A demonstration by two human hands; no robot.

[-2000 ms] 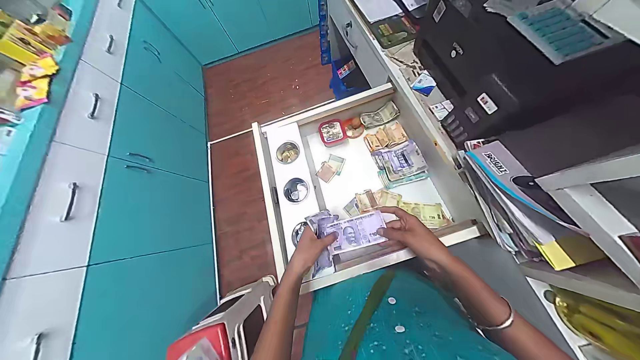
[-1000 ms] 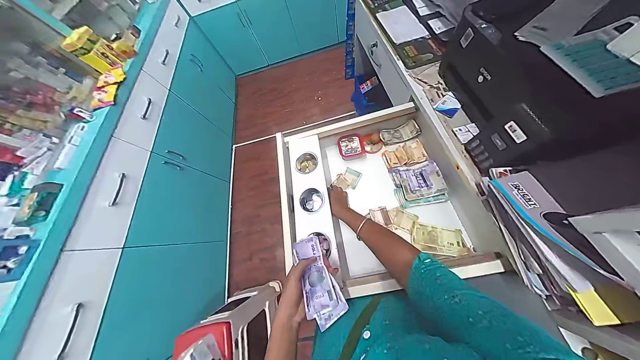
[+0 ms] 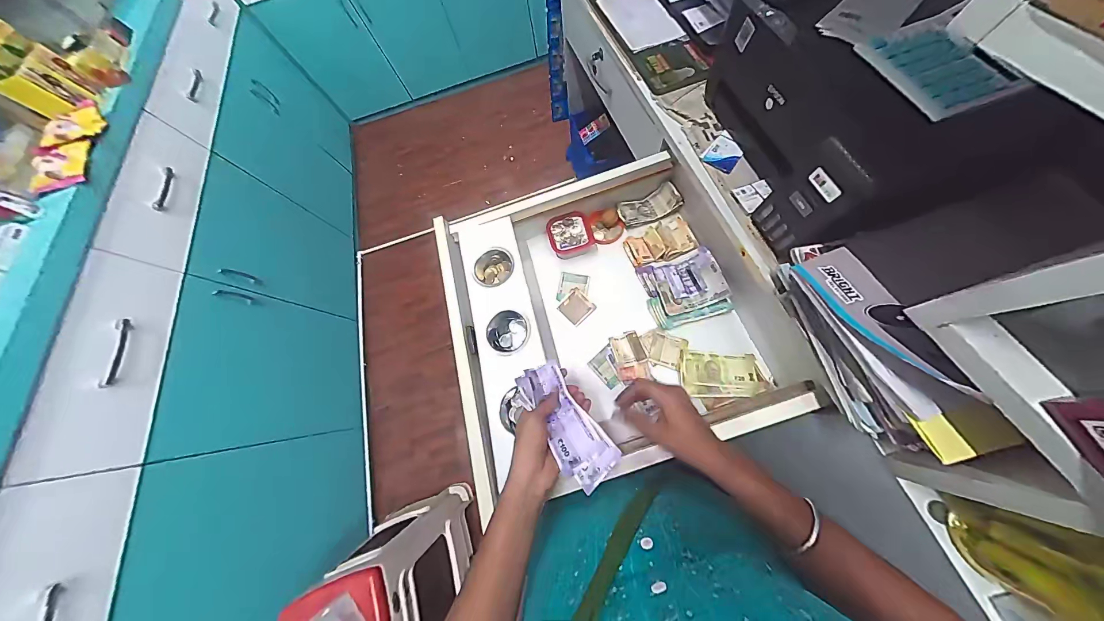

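Note:
A bundle of purple banknotes (image 3: 571, 431) is held in my left hand (image 3: 543, 431), over the near left corner of an open white cash drawer (image 3: 466, 345). My right hand (image 3: 664, 418), fingers curled, hovers at the drawer's near part, close to loose orange and green notes (image 3: 630, 352); whether it holds anything, I cannot tell. Yellow-green notes (image 3: 720, 373) lie to its right. Farther back are stacks of purple notes (image 3: 686, 280), orange notes (image 3: 662, 241) and grey notes (image 3: 651, 205). Two small notes (image 3: 575, 306) rest mid-drawer. Round metal cups (image 3: 494, 267) on the left and a red box (image 3: 571, 235) hold coins.
Teal cabinets (image 3: 267, 362) with white drawers line the left side. A black printer (image 3: 828, 129) stands on the right counter, with stacked papers and a magazine (image 3: 871, 302) nearer. A red-topped light-coloured object (image 3: 345, 595) stands at the lower left. Yellow packets (image 3: 65, 129) lie on the left counter.
My right hand has moved back from the middle of the drawer, beside the small notes, to its near edge. My left hand still holds the purple notes.

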